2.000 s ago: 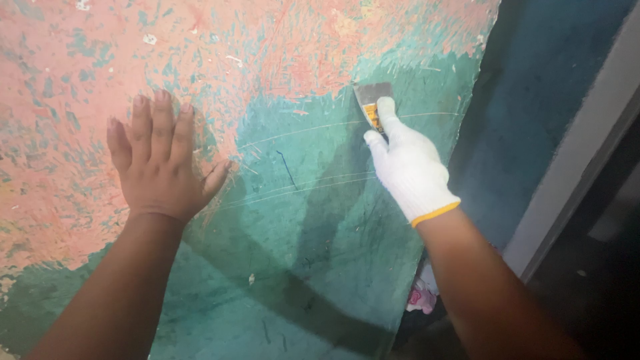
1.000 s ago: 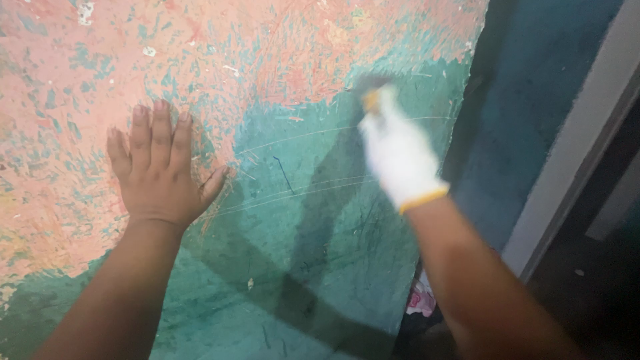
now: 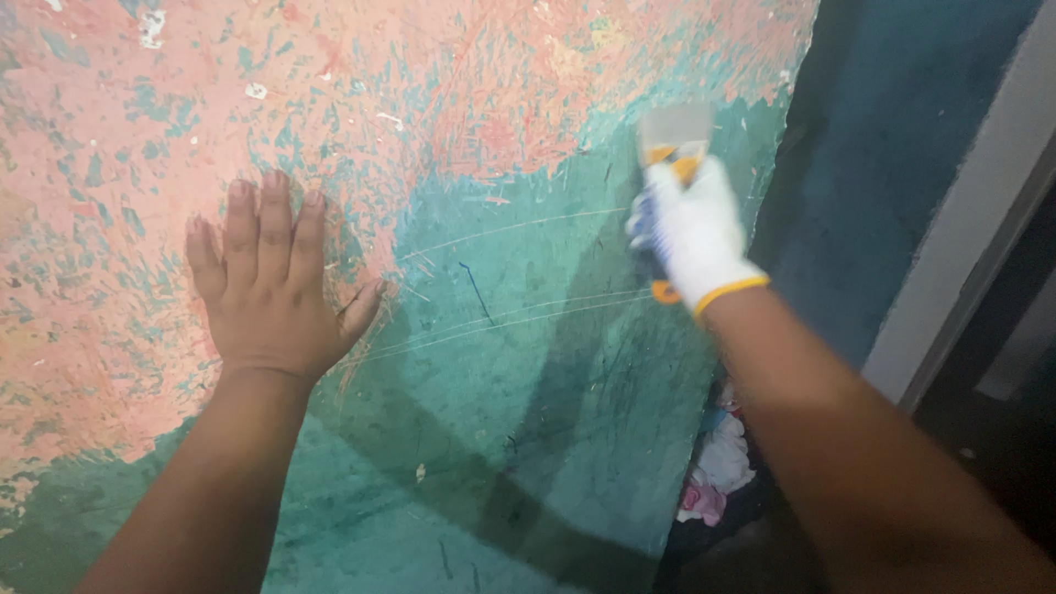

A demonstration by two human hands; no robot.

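Note:
My bare left hand (image 3: 268, 289) lies flat against the painted wall (image 3: 495, 396), fingers apart and pointing up, on the patchy pink area. My right hand (image 3: 697, 227), in a white knit glove with a yellow cuff, grips a putty knife (image 3: 676, 132). Its broad metal blade points up at the border between green paint and the pink patch; whether the edge touches the wall is blurred. The orange end of its handle shows below the glove. Thin curved scratches and a short dark line mark the green paint between my hands.
The wall's rough edge runs down right of my gloved hand. Beyond it are a dark blue surface (image 3: 899, 124) and a pale upright frame (image 3: 965, 206). Crumpled white and pink material (image 3: 718, 470) lies low beside the wall edge, in a dark area.
My gloved right hand has shifted on the wall with the putty knife, whose blade now points more straight up. The left hand stays flat in the same place.

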